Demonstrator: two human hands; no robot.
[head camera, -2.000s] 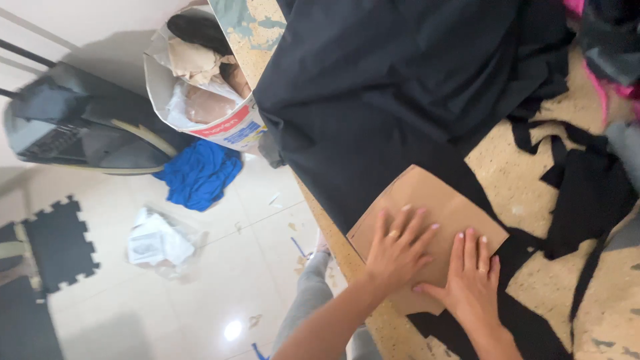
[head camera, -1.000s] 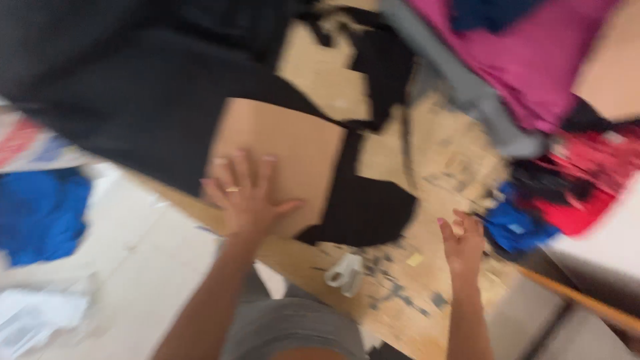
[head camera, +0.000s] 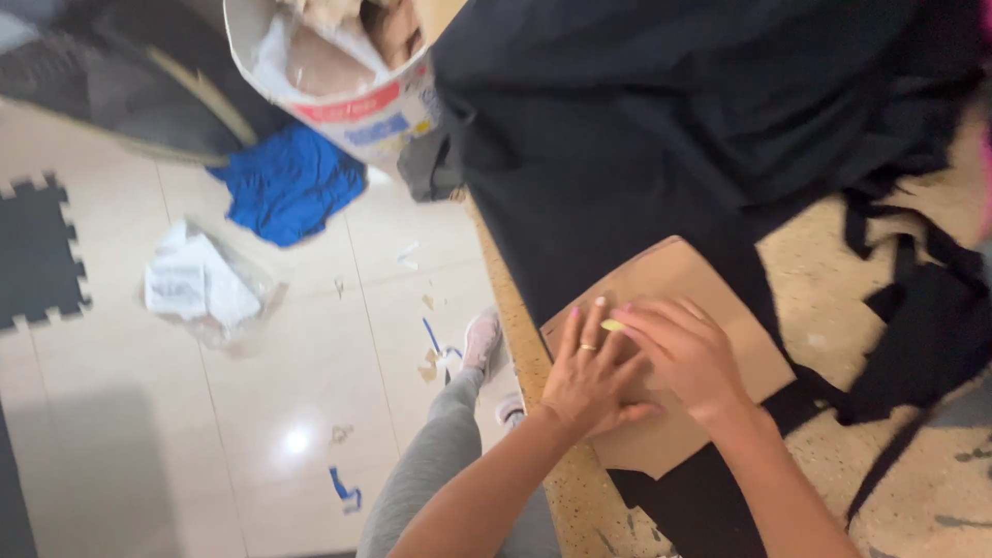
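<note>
A brown cardboard pattern piece (head camera: 721, 310) lies on black fabric (head camera: 620, 155) near the table's edge. Pressed on the cardboard with its fingers spread is my left hand (head camera: 593, 372), a ring on one finger. My right hand (head camera: 686, 353) pinches a small yellow-green piece, perhaps tailor's chalk (head camera: 612, 325), between thumb and fingertips, just over the fingers of the left hand. Black fabric shows past the cardboard's lower edge.
Black fabric scraps (head camera: 922, 333) lie on the worn tabletop (head camera: 814, 271) at right. A bin (head camera: 349, 105) of scraps stands beside the table. Blue cloth (head camera: 291, 186), a plastic bag with white contents (head camera: 201, 287) and bits of scrap lie on the tiled floor.
My right hand, over the tabletop to the right of the cardboard one second ago, is now above the cardboard with the small yellow-green piece. My left hand stays on the cardboard. The view has swung left.
</note>
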